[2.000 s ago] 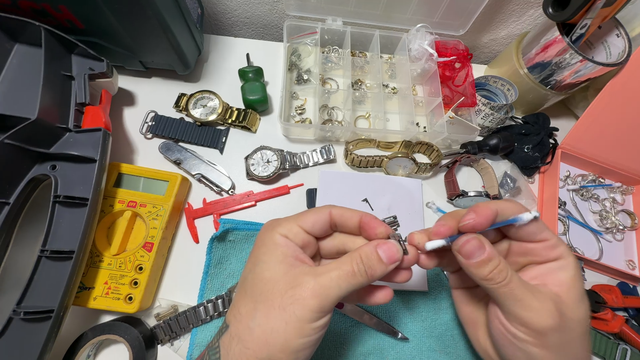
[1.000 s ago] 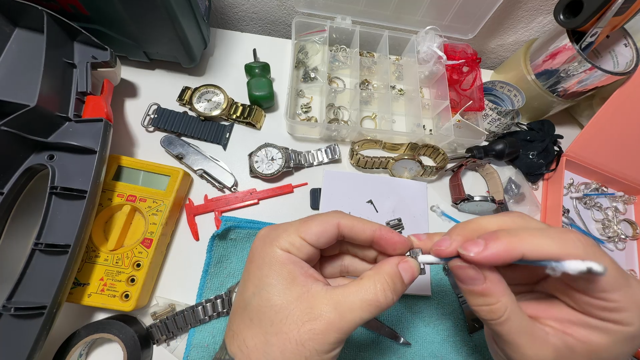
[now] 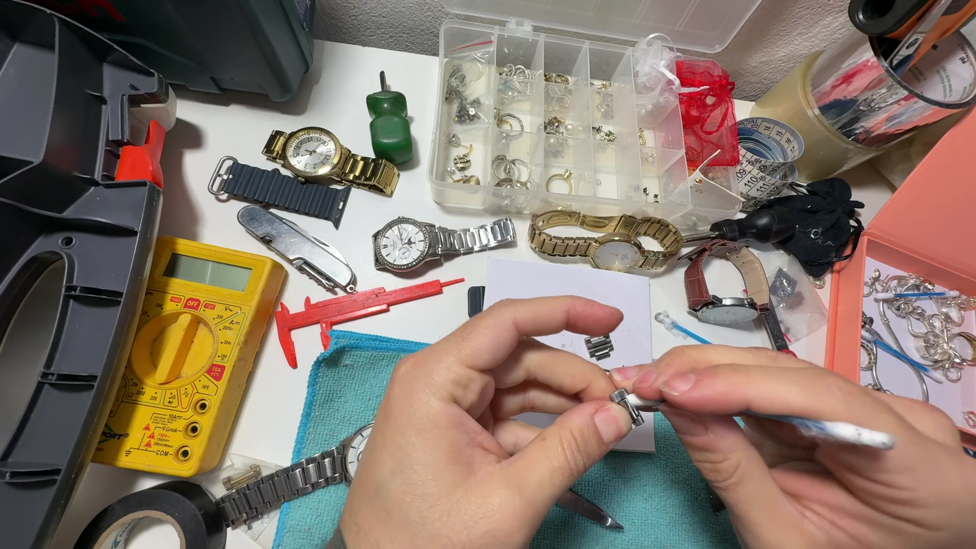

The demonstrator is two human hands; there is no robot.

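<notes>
My left hand pinches a small metal watch link between thumb and fingertips. In my right hand is a cotton swab with a blue shaft; its near tip touches the link, and its other tip sticks out to the right. Another metal link piece lies on the white paper just beyond the fingers. Below the hands is a teal cloth, with the pointed metal tip of a tool showing. A steel-bracelet watch is partly hidden behind my left hand.
A yellow multimeter, red caliper, pocketknife and black tape roll lie left. Several watches, including a silver one, lie beyond the cloth, before a clear compartment box. At right stands a pink box of jewelry.
The swab, held apart from the piece two seconds ago, now touches the link. Its outer end has swung lower. The small dark pin seen on the paper earlier is now hidden.
</notes>
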